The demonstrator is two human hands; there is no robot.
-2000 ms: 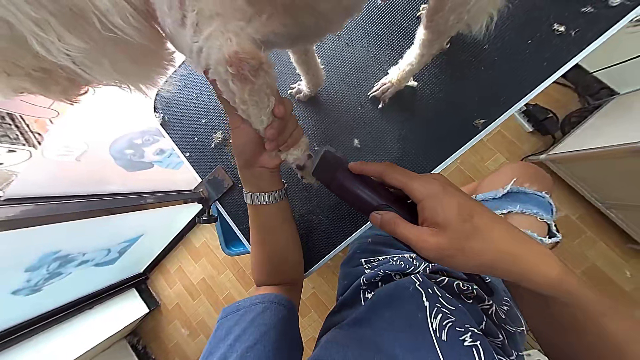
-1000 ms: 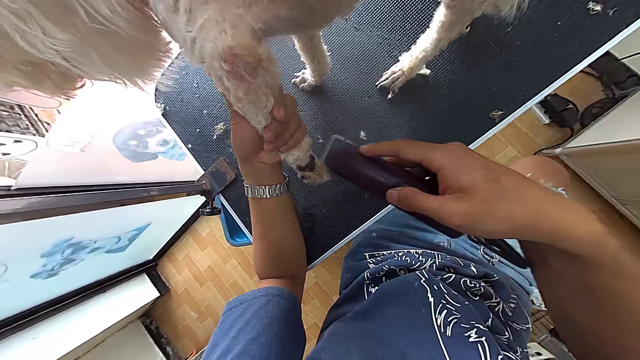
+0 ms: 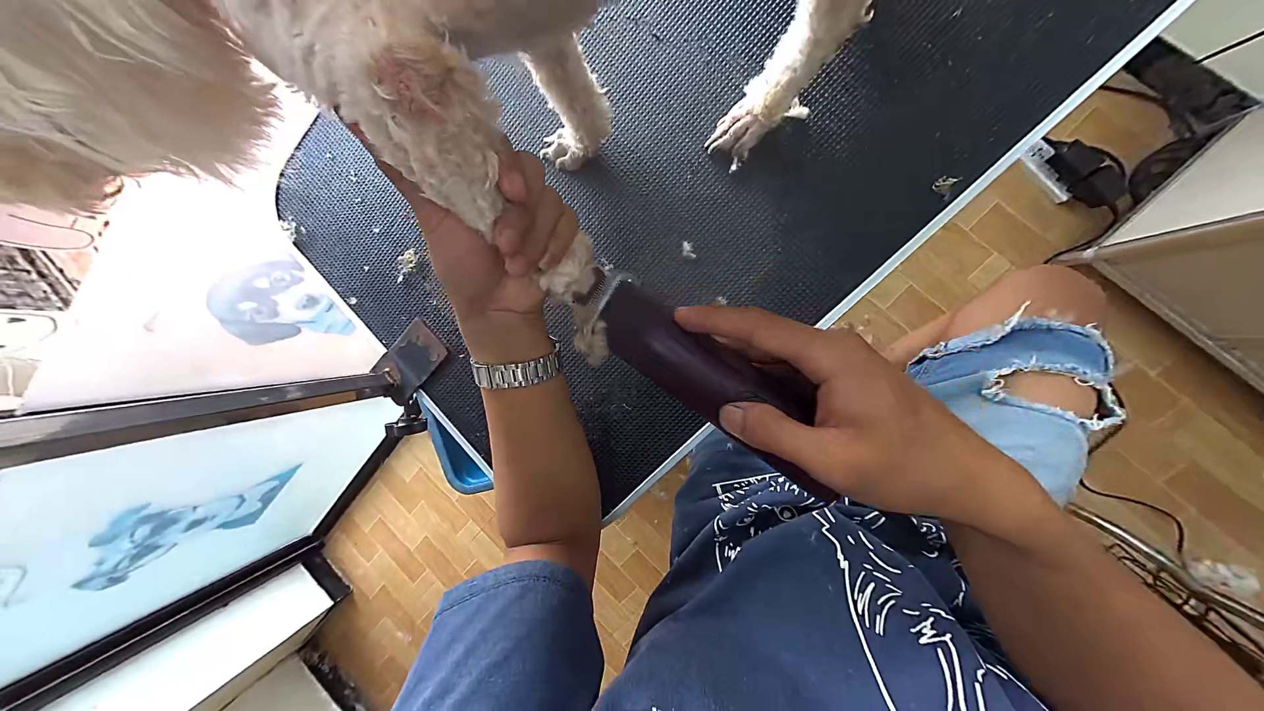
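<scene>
A light-coated dog stands on a black textured grooming table (image 3: 810, 207) with a pale edge. My left hand (image 3: 509, 237), a metal-link watch (image 3: 515, 372) at its wrist, is closed around the lower part of the dog's front leg (image 3: 434, 138). Below my fingers the paw (image 3: 573, 276) sticks out, partly covered by the tool. My right hand (image 3: 839, 405) grips dark purple hair clippers (image 3: 691, 360); their blade end lies against the paw, and a tuft of fur hangs beside it. Two other paws, one nearer (image 3: 571, 146) and one at the right (image 3: 746, 126), rest on the table.
Fur clippings (image 3: 688, 250) lie scattered on the table. A metal arm with a clamp plate (image 3: 420, 355) meets its left corner, above a blue plastic container (image 3: 456, 456). Panels with dog pictures (image 3: 188, 523) stand at left. A power adapter (image 3: 1081, 173) and cables are at right, beside a cabinet.
The clippers in my right hand were a little apart from the paw one second ago and are now against it. My left hand has kept its hold on the leg.
</scene>
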